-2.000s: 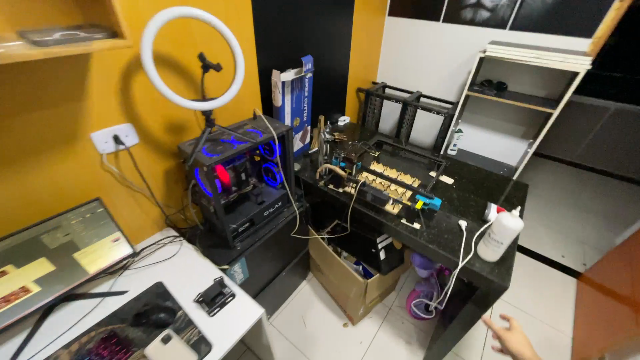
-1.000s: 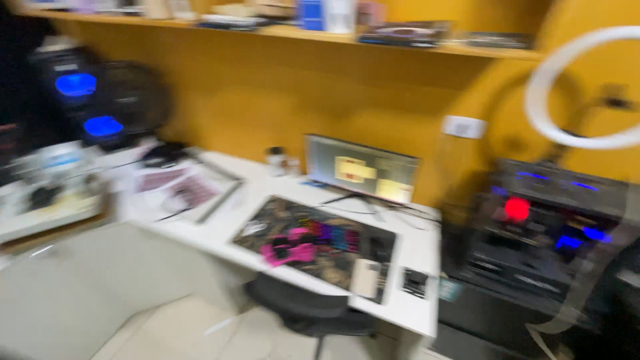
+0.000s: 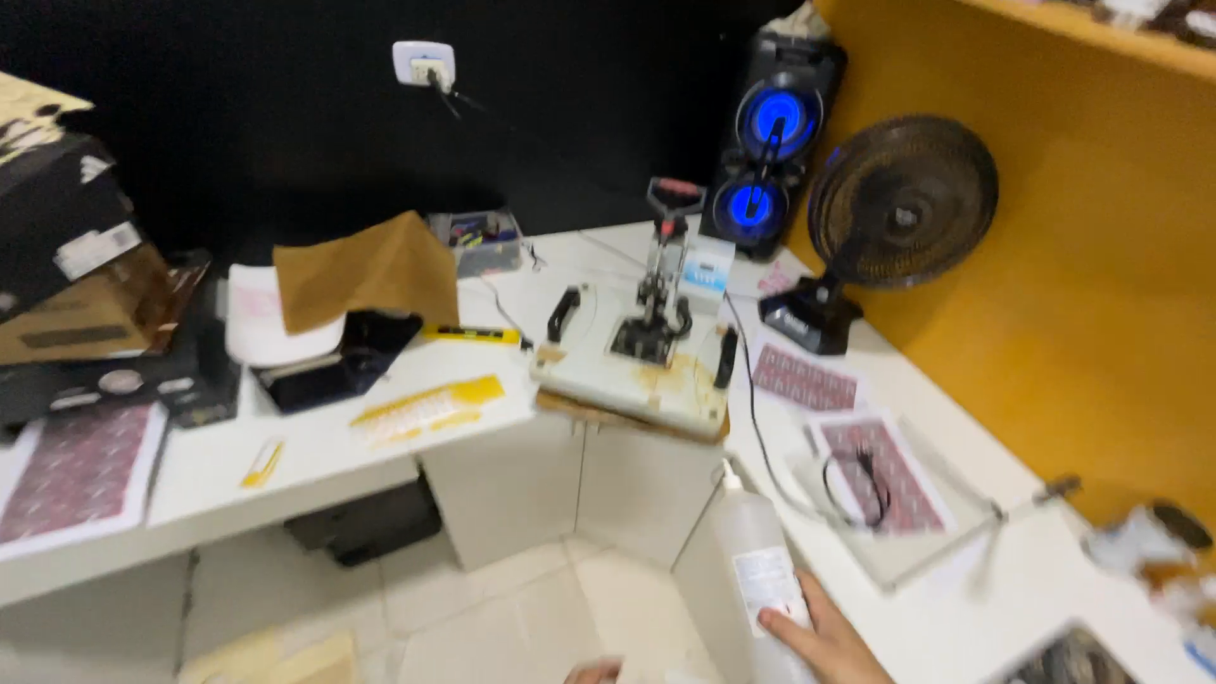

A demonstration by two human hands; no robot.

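Note:
My right hand (image 3: 822,632) is closed around a translucent plastic squeeze bottle (image 3: 750,532) with a narrow nozzle and a printed label, held upright with a slight tilt, low in the view. Only a few fingertips of my left hand (image 3: 595,671) show at the bottom edge, to the left of the bottle; whether they hold anything is hidden. Beyond the bottle, in the corner of the white desk, stands a heat press (image 3: 632,366) with a pale top plate, two black side handles and a raised lever. Patterned printed sheets (image 3: 883,470) lie on the desk to its right.
At the left are stacked boxes (image 3: 85,275), brown paper (image 3: 366,271), a yellow level (image 3: 472,334) and a yellow-and-white sheet (image 3: 427,410). A plastic bin (image 3: 480,242), a lit speaker (image 3: 768,142) and a fan (image 3: 902,204) stand behind. A loose cable (image 3: 755,418) crosses the right desktop.
The view has swung far left, from the computer desk to the heat press corner. The bottle, which stood on the black table two seconds ago, is now in my right hand.

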